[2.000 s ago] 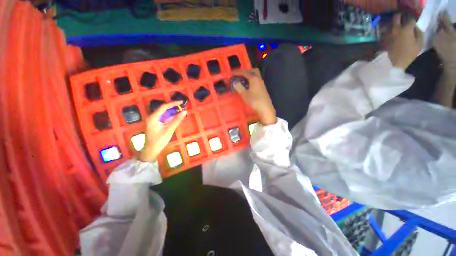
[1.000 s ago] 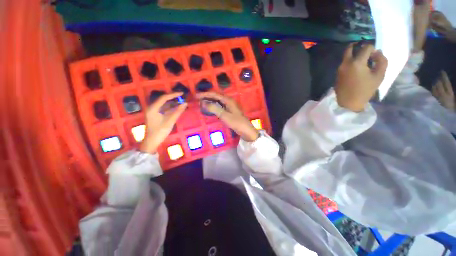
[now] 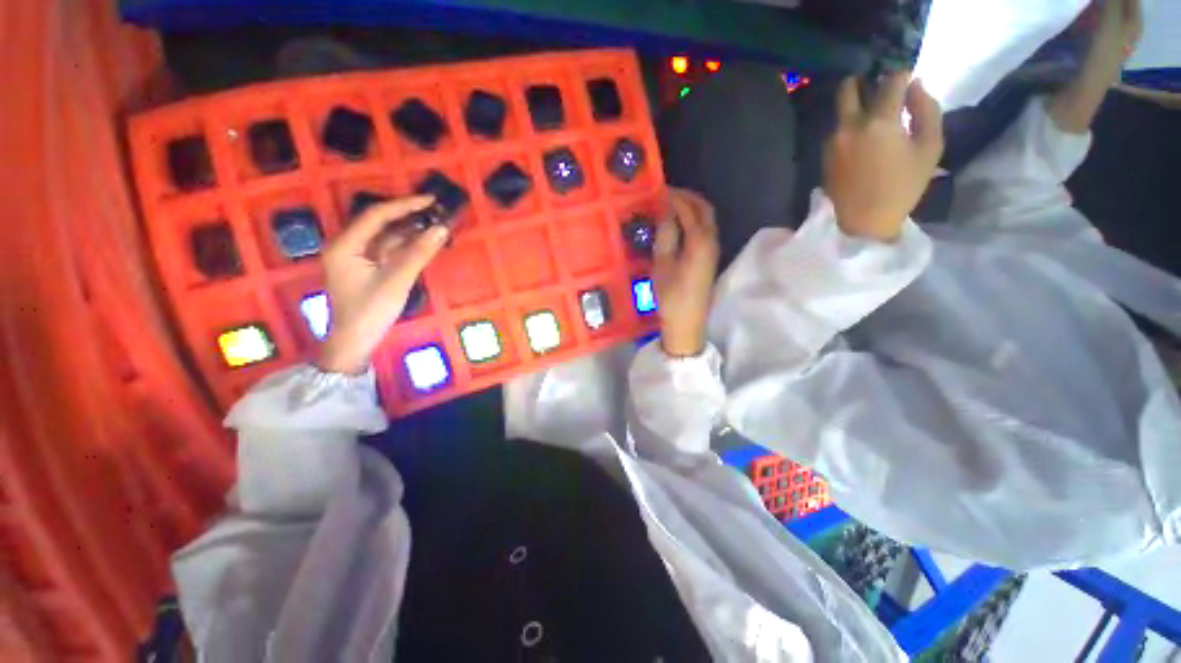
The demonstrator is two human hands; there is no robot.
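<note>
The orange-red compartment tray [image 3: 482,71] lies tilted in front of me, with dark square devices in its upper two rows. Lit screens, such as this white one [image 3: 425,368], glow in the bottom row. My left hand [image 3: 369,279] pinches a small dark device [image 3: 425,216] over the tray's middle; the fingers partly cover it. My right hand [image 3: 688,266] is at the tray's right edge, its fingers beside a dark device [image 3: 640,233] in the third row's right pocket. Whether they still grip it is unclear. Several third-row pockets look empty.
Stacked orange-red trays [image 3: 65,324] rise at the left. A green bench shelf with a blue edge [image 3: 389,18] runs across the top. At the right, a neighbour in a white smock [image 3: 958,350] has a raised hand near a white sheet [image 3: 991,45]. A blue frame [image 3: 952,622] is lower right.
My right hand has moved from the tray's middle to its right edge, and a device now sits in the third-row right pocket. The view has shifted; several lit screens changed colour.
</note>
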